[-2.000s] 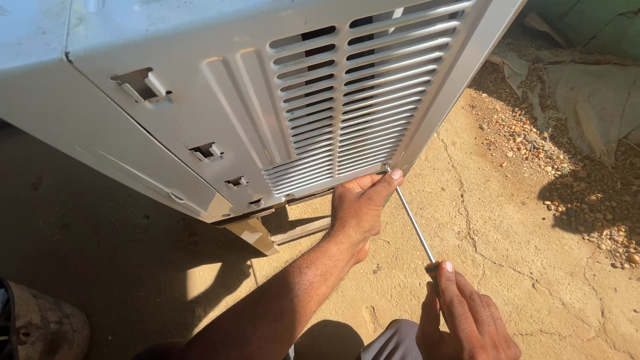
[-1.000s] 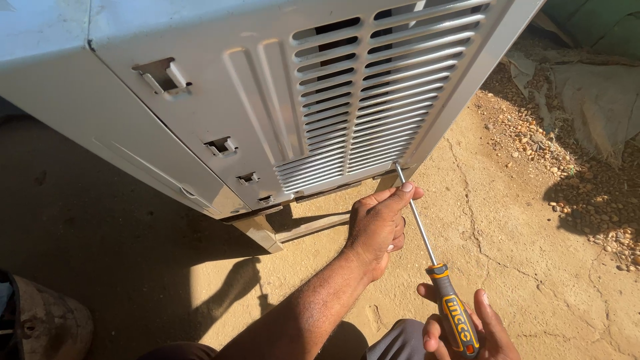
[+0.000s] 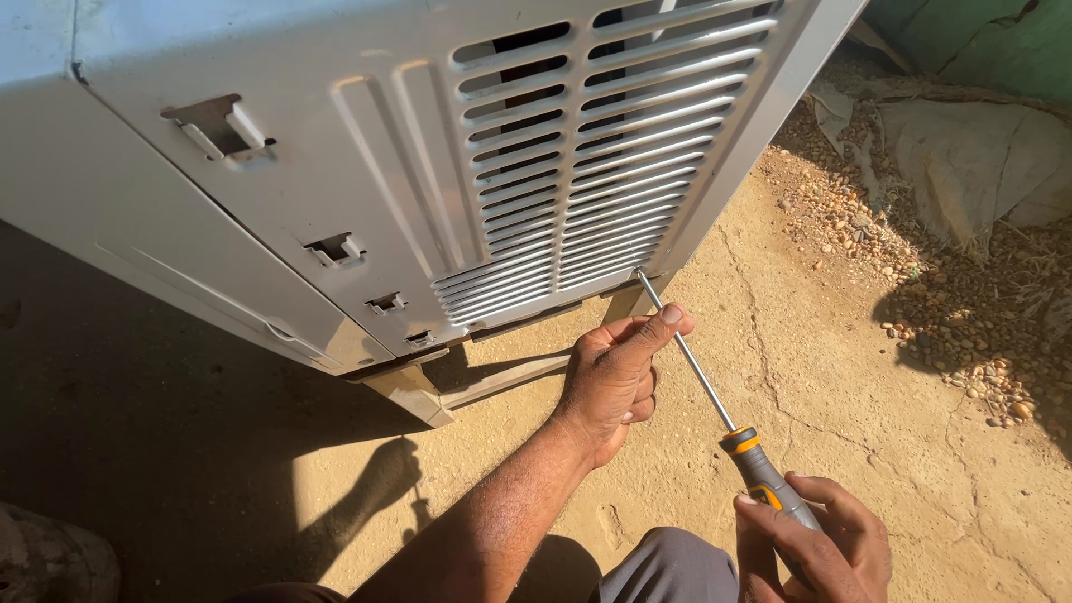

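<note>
A pale metal cabinet (image 3: 301,209) with louvred vent slots (image 3: 603,167) stands tilted in view. My left hand (image 3: 615,381) pinches the steel shaft of a screwdriver (image 3: 702,377) between thumb and fingers, just below the cabinet's lower edge. The shaft's tip meets the panel at the bottom corner below the slots; the screw, if any, is too small to make out. At the lower right my right hand (image 3: 816,540) holds the grey and orange screwdriver handle with its fingertips.
A wooden stand (image 3: 410,394) supports the cabinet over cracked ground (image 3: 754,335). Gravel (image 3: 963,335) and a torn cloth or sack (image 3: 955,159) lie at the right, by a green wall (image 3: 1005,42). A round container (image 3: 50,557) is at the lower left.
My left fingers have moved from the panel's lower edge down onto the screwdriver shaft. My right fingers have shifted on the handle, which was mostly covered two seconds ago.
</note>
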